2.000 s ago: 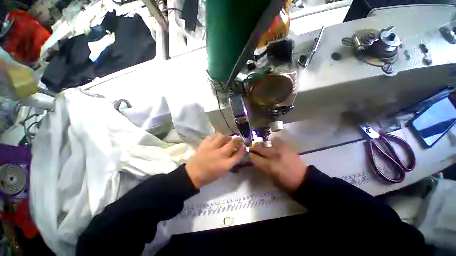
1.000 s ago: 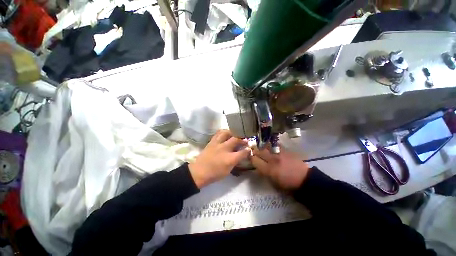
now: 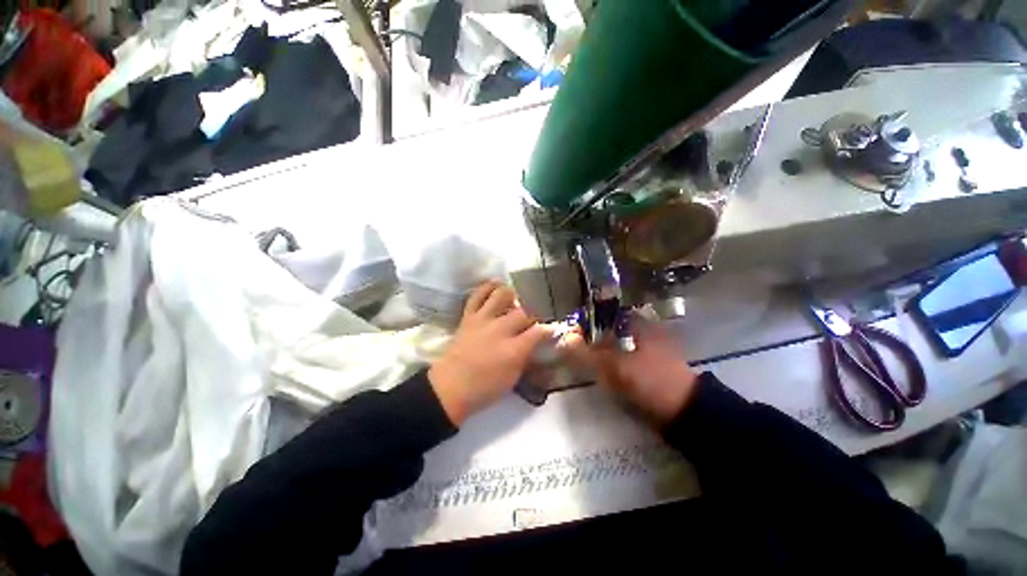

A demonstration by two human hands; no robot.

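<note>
A large white garment (image 3: 214,326) lies heaped to the left of the sewing machine (image 3: 788,214), and part of it runs up to the needle area. My left hand (image 3: 484,354) presses on the cloth just left of the presser foot (image 3: 597,326), fingers bent. My right hand (image 3: 648,371) is just right of the needle, its fingertips blurred and partly hidden behind the machine's metal parts. Whether it grips the cloth cannot be told. A small greyish fabric edge (image 3: 557,371) shows between my hands.
Dark-red-handled scissors (image 3: 865,366) and a phone (image 3: 966,302) lie to the right. A green tube holder (image 3: 642,96) stands above the needle. Printed ruler marks (image 3: 541,478) run along the front edge. Black cloth (image 3: 253,113) lies behind; a purple device (image 3: 23,388) is far left.
My left hand has moved slightly up and apart from the right, and more of the small fabric edge shows between them. The view has shifted, so the machine head sits farther right than at first.
</note>
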